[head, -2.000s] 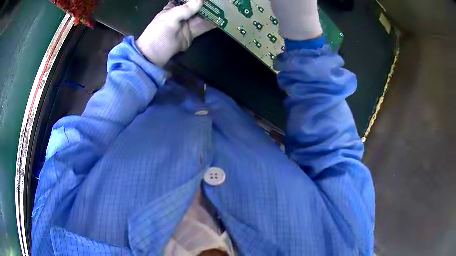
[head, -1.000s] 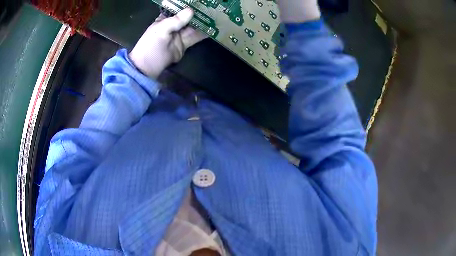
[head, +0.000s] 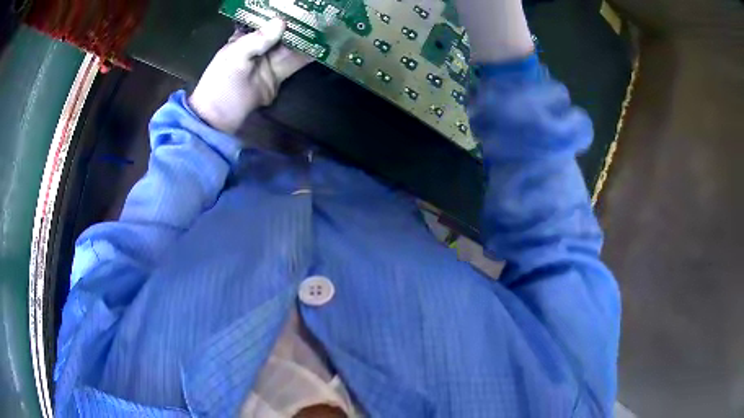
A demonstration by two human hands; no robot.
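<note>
A green printed circuit board (head: 383,49) with silvery traces and rows of small dark-centred pads lies slanted at the top of the picture, its upper part cut off by the edge. My left hand (head: 245,73), in a white glove, grips the board's left corner, thumb on top and fingers beneath. My right hand (head: 495,28), gloved in white, is over the right part of the board. Its fingers are cut off by the top edge, so what it holds is hidden.
A dark bench mat (head: 375,122) with a frayed yellowish edge lies under the board. A green conveyor belt (head: 20,212) and its white rail with a red line (head: 50,188) run down the left. A red fringed curtain (head: 90,28) hangs at top left. Grey surface (head: 677,204) at right.
The board and my left hand have shifted left and slightly down in view, and more of the board shows. My right hand has moved over the board, first up, then down and right.
</note>
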